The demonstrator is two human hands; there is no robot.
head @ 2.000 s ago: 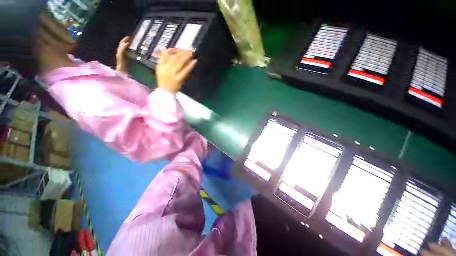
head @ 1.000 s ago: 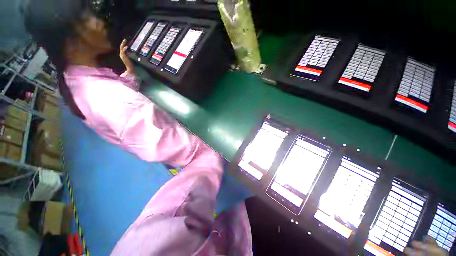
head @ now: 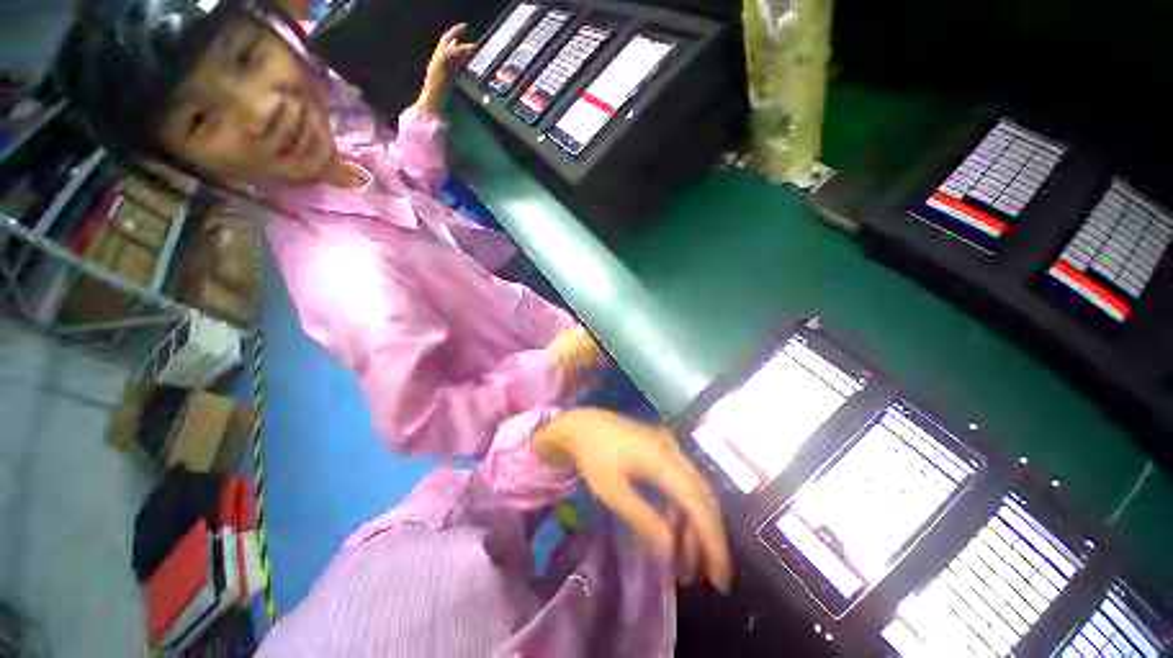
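Note:
My left hand (head: 643,489) is bare, slightly blurred, with its fingers apart and nothing seen in it. It is in the air just left of the near black phone tray (head: 740,546), not touching a phone. The tray's leftmost phone (head: 781,411) and second phone (head: 881,504) have bright white screens. A third phone (head: 991,591) shows rows, and a fourth (head: 1109,632) is cut off by the picture's edge. My right hand is not in view.
A second tray (head: 888,238) behind holds phones with red bars. Farther left, another tray (head: 643,161) stands beside a yellowish wrapped post (head: 787,97). A person in a pink smock (head: 386,309) sits at the left, one hand (head: 579,350) at the green bench edge (head: 605,302).
My left hand has come into view beside the near tray. The hand at the bottom right is gone. The neighbour's face has turned this way. The view has shifted left, so the trays appear farther right.

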